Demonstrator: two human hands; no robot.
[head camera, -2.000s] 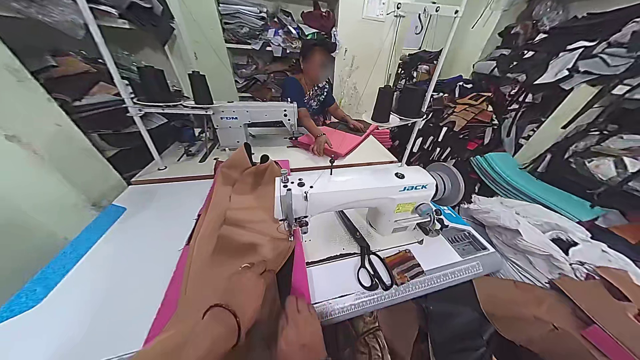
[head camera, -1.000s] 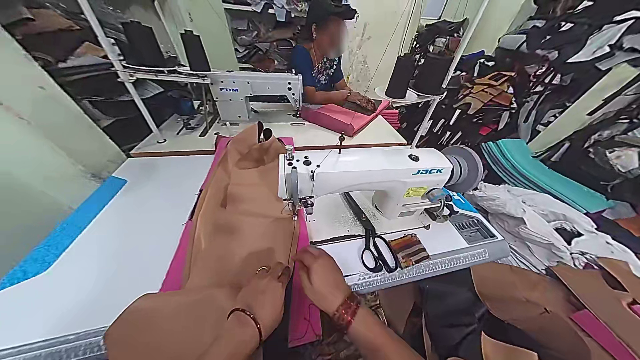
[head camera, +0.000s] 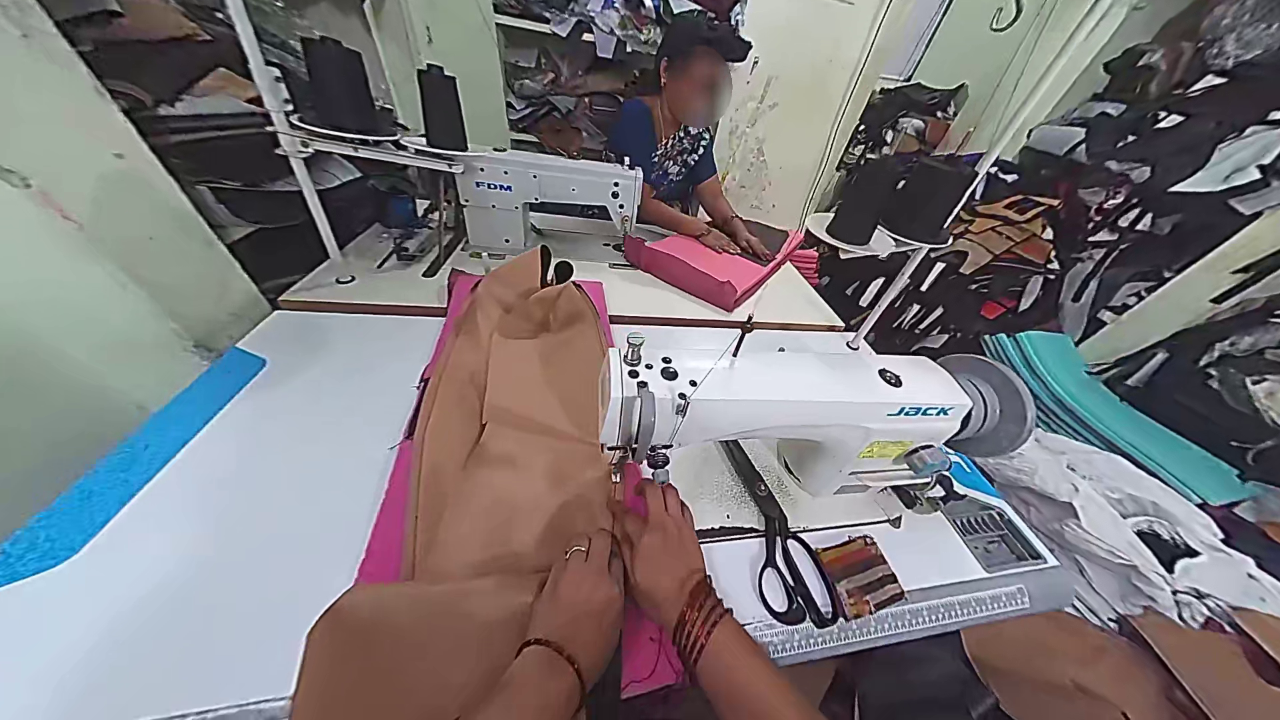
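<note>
A white Jack sewing machine (head camera: 780, 400) stands on its table, its needle area just ahead of my fingers. Tan material (head camera: 500, 440) lies over pink material (head camera: 385, 540) left of the needle and runs toward me. My left hand (head camera: 580, 600) grips the tan material's right edge between bent fingers. My right hand (head camera: 660, 550) is beside it, fingertips on the same edge and the pink strip, close to the presser foot. Both hands are nearly touching. Black-handled scissors (head camera: 790, 570) and a striped fabric piece (head camera: 862, 575) lie to the right.
A person (head camera: 690, 150) works at pink pieces (head camera: 710, 265) behind a second sewing machine (head camera: 545, 190). Black thread cones (head camera: 345, 90) stand at the back. A ruler strip (head camera: 900, 620) edges the table. Teal sheets (head camera: 1110, 410), white cloth (head camera: 1130, 500) and tan pieces (head camera: 1070, 660) are at the right.
My right hand has come up from the lower edge to the seam near the presser foot. My left hand stays on the tan material, which has shifted. The other person's hands have moved on the pink pieces.
</note>
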